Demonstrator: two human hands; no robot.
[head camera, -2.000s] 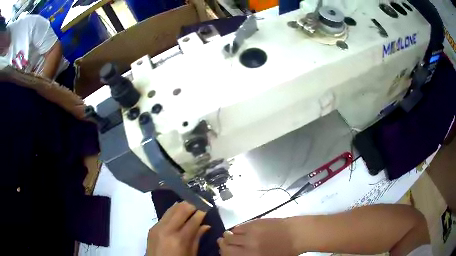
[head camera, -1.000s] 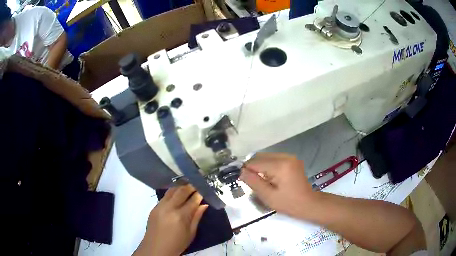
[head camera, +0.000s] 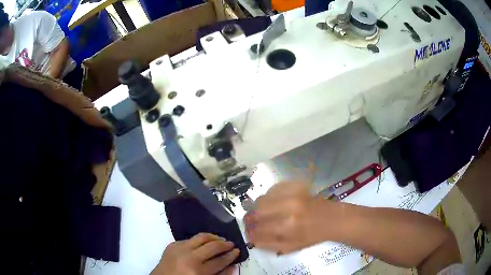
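Note:
A dark purple-black fabric piece (head camera: 189, 219) lies on the white table under the front of the sewing machine head (head camera: 301, 91). My left hand (head camera: 198, 257) rests on its near end with the fingers together, pressing it down. My right hand (head camera: 280, 217) is blurred, just right of the presser foot and beside the fabric's right edge; its fingers are bent, and whether they hold anything cannot be told. Thread snips with a red handle (head camera: 362, 182) lie on the bed behind my right wrist, their blades partly hidden.
A carton of dark pieces (head camera: 51, 86) stands at the left, with another dark piece (head camera: 102, 233) on the table beside it. A dark pile (head camera: 441, 145) and a black phone-like slab (head camera: 397, 164) lie at the right. A person in a white shirt (head camera: 40, 40) is at upper left.
My left hand has moved down the fabric towards me. My right hand has come down from near the needle to the fabric's right side. The long thin black line is no longer visible.

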